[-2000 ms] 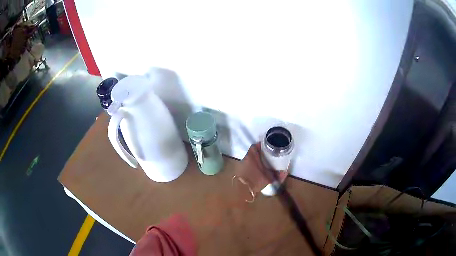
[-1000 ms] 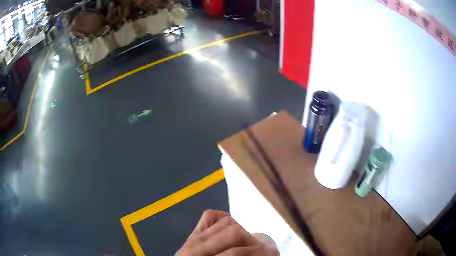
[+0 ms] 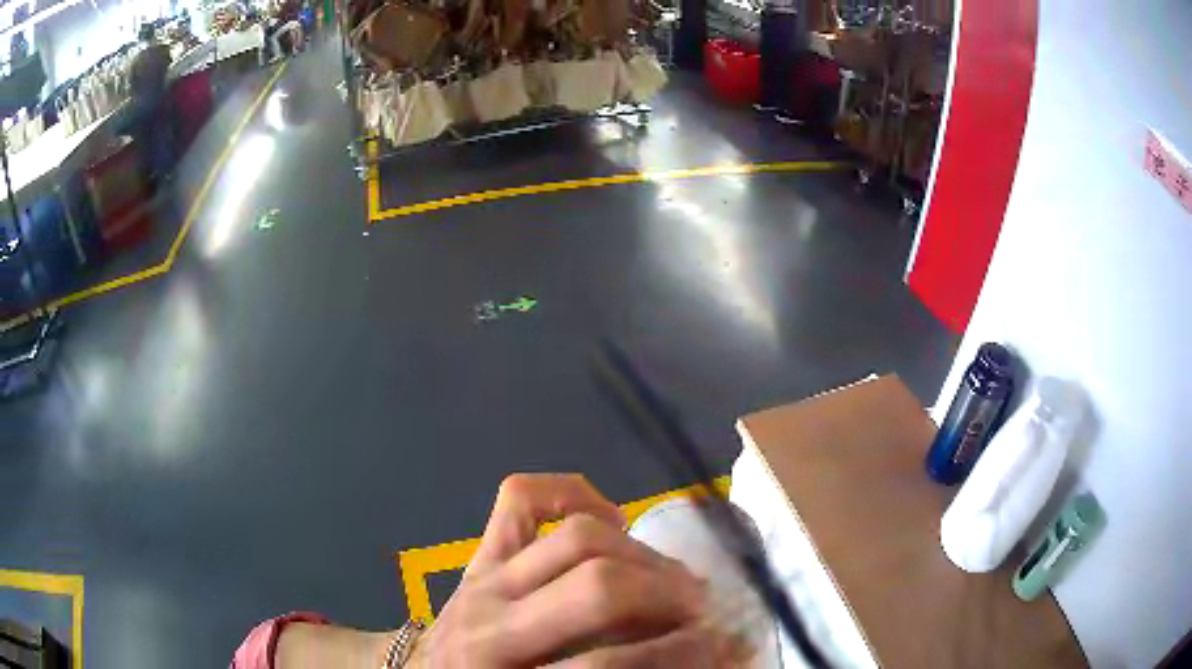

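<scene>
My left hand (image 3: 569,595), with a bracelet and a pink sleeve cuff, is at the bottom centre. Its fingers are curled around a white rounded object (image 3: 706,542), which looks like the white bottle seen earlier. The hand hides much of it, and its mouth does not show. The lower picture edge cuts off both. I cannot make out my right hand.
A brown-topped stand (image 3: 850,523) at right holds a dark blue bottle (image 3: 971,416), a white jug (image 3: 1013,477) and a small green bottle (image 3: 1059,546) beside a white panel. A loaded bag rack (image 3: 510,92) stands beyond the yellow-lined floor. A dark blurred strip crosses near the camera.
The view has swung left, from the stand to the floor aisle. My left hand and the white object have moved away from the stand; the other bottles remain there.
</scene>
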